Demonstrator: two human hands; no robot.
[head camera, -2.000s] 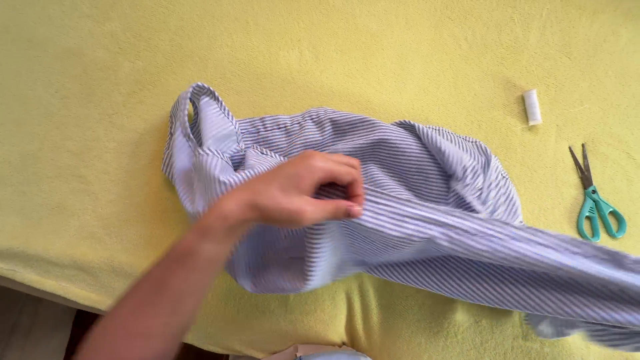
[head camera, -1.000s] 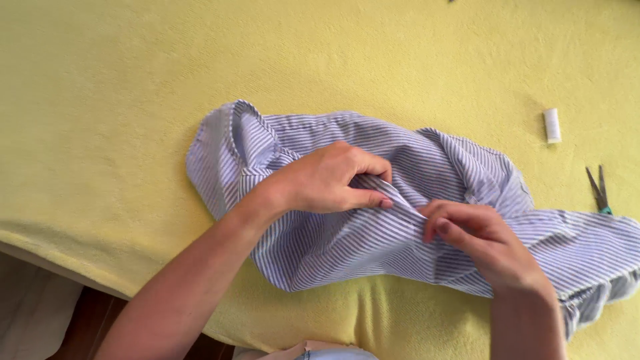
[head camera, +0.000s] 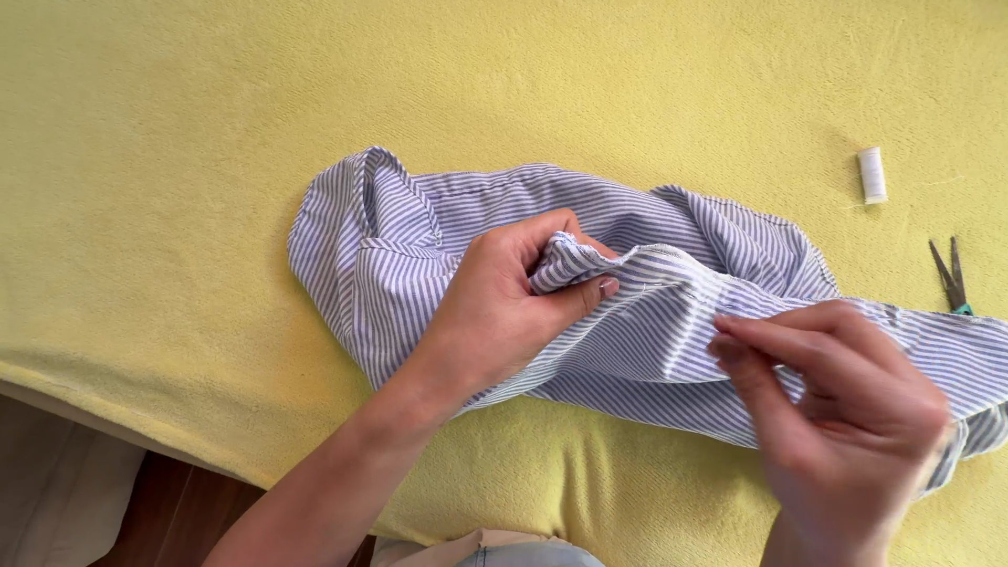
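Observation:
A blue-and-white striped garment (head camera: 504, 197) lies bunched across the middle of the view and runs off at the right. My left hand (head camera: 512, 291) pinches a folded, frayed-looking edge of it between thumb and fingers, lifting that part. Just right of there, my right hand (head camera: 843, 386) is over the cloth with thumb and forefinger pressed together. Whether a needle or thread is between those fingertips cannot be made out. Stitching shows along the raised seam.
A yellow fleecy cover (head camera: 197, 197) lies under everything, its edge at the lower left. A white thread spool (head camera: 872, 175) lies upper right with loose thread near it. Below it, scissors (head camera: 954, 276) point upward, their green handles mostly under the garment. Dark flooring (head camera: 169, 504) shows lower left.
The right hand, out of view two seconds ago, was at the cloth beside the left hand a second ago and has moved right, off it. The left hand now holds a raised edge.

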